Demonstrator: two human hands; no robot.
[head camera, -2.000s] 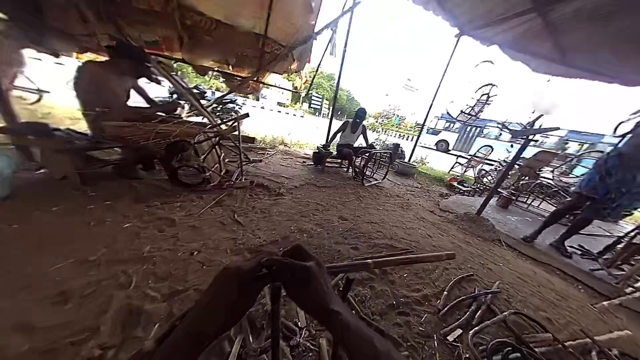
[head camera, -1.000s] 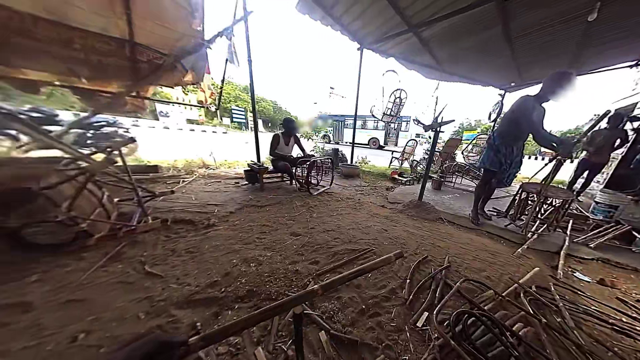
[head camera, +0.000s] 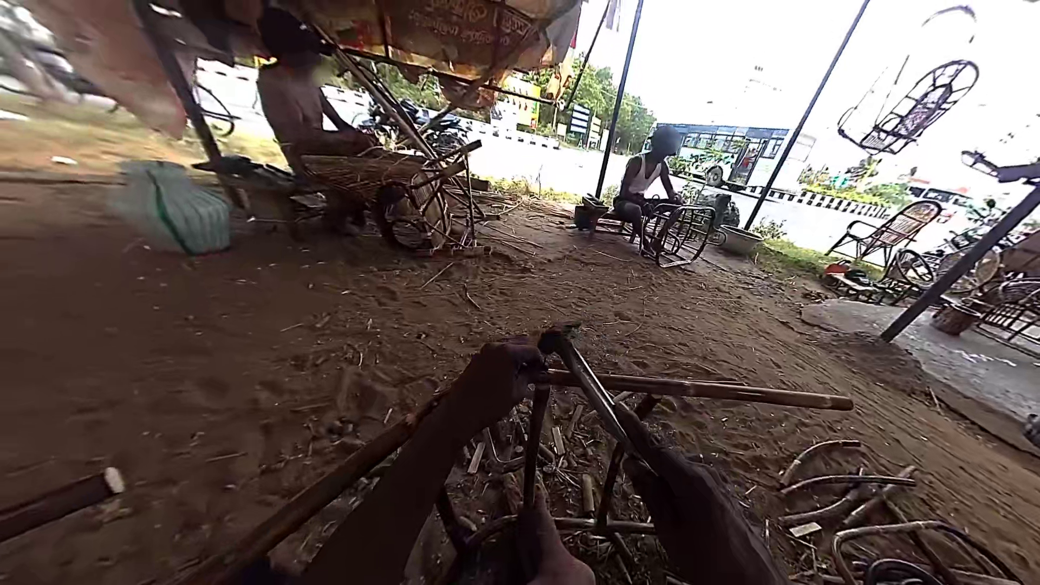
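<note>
My left hand (head camera: 505, 375) is closed at the joint where a cane pole (head camera: 731, 392) meets the top of a cane frame (head camera: 532, 443). In my right hand (head camera: 682, 496) is a hammer (head camera: 593, 386), gripped by its handle, with its head just above and beside my left fingers. The pole extends to the right past the hammer. Below, the frame's legs and lower bars stand among wood scraps, with a foot (head camera: 552, 556) against them. Another long pole (head camera: 325, 479) runs from under my left forearm to the lower left.
Bent cane pieces (head camera: 861, 487) lie on the sand at right, and a cut pole end (head camera: 61, 502) at left. Beyond, one person (head camera: 646, 183) sits by a round cane frame (head camera: 681, 231); another (head camera: 301, 114) works behind cane bundles (head camera: 357, 175). A post (head camera: 959, 268) stands at right.
A hammer is now in my right hand; two seconds ago both hands were together at the pole's end. The view swung right and back left.
</note>
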